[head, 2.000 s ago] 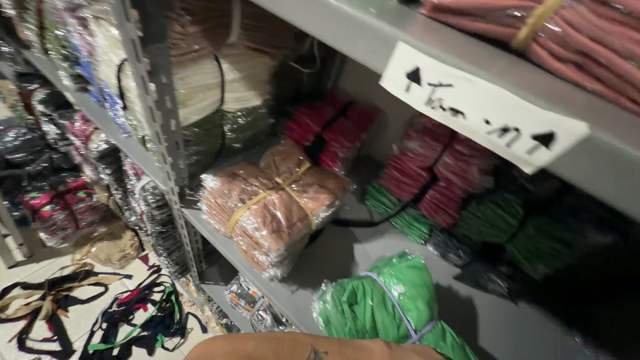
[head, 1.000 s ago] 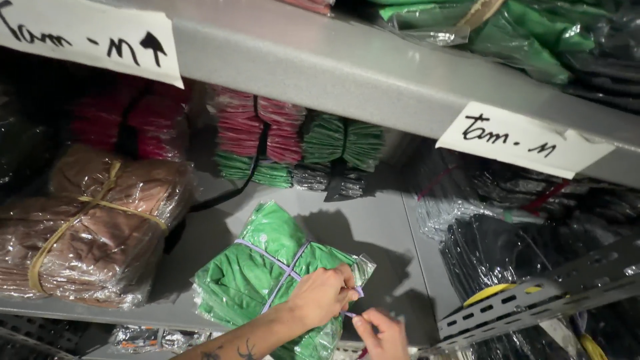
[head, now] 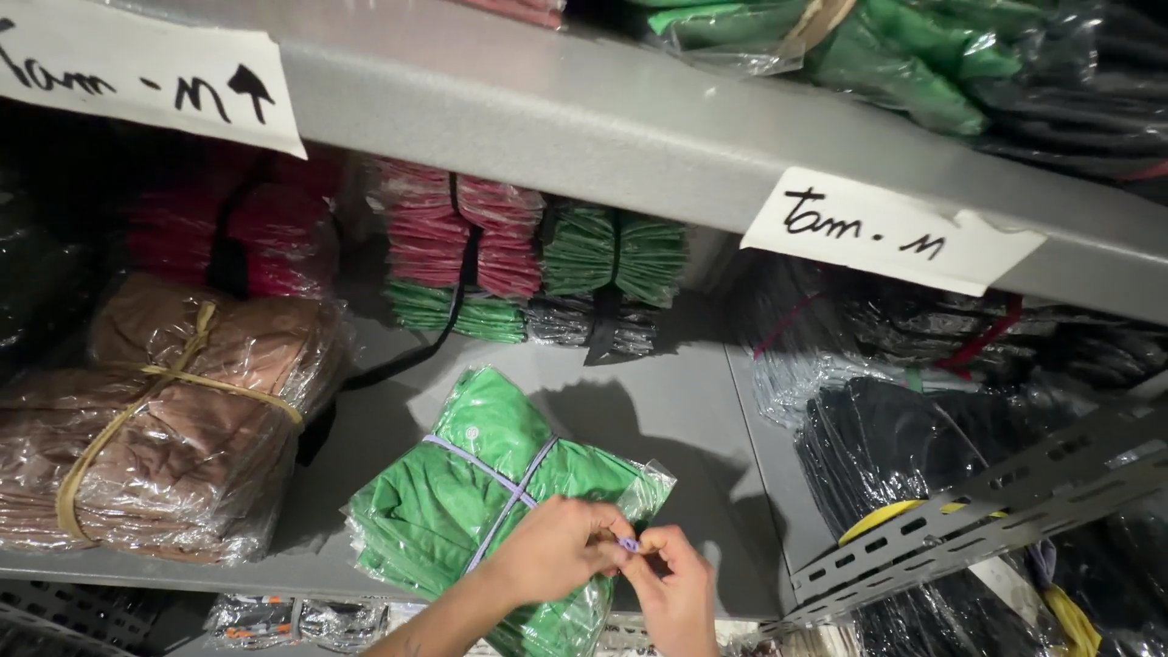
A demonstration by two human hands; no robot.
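Observation:
A bundle of green garments in clear plastic point(head: 411, 511) lies on the grey metal shelf point(head: 703, 392). A lilac cord point(head: 516, 493) crosses over the bundle. Above the bundle's right part, my left hand point(head: 561, 547) pinches a small knotted piece of the lilac cord point(head: 628, 544) between thumb and fingers. From the right, my right hand point(head: 673, 579) pinches the same piece, its fingertips close to those of my left hand. The underside of the bundle is hidden.
Brown bagged garments tied with a yellow band point(head: 173, 411) lie at left. Behind are tied pink point(head: 497, 228) and dark green point(head: 613, 251) stacks. Black bagged garments point(head: 885, 447) and a perforated metal upright point(head: 976, 502) stand at right. A shelf edge point(head: 547, 119) with handwritten labels runs overhead.
The view has swung right since two seconds ago. Both hands have come into view at the green bundle, and since one second ago their fingertips have come together on the cord.

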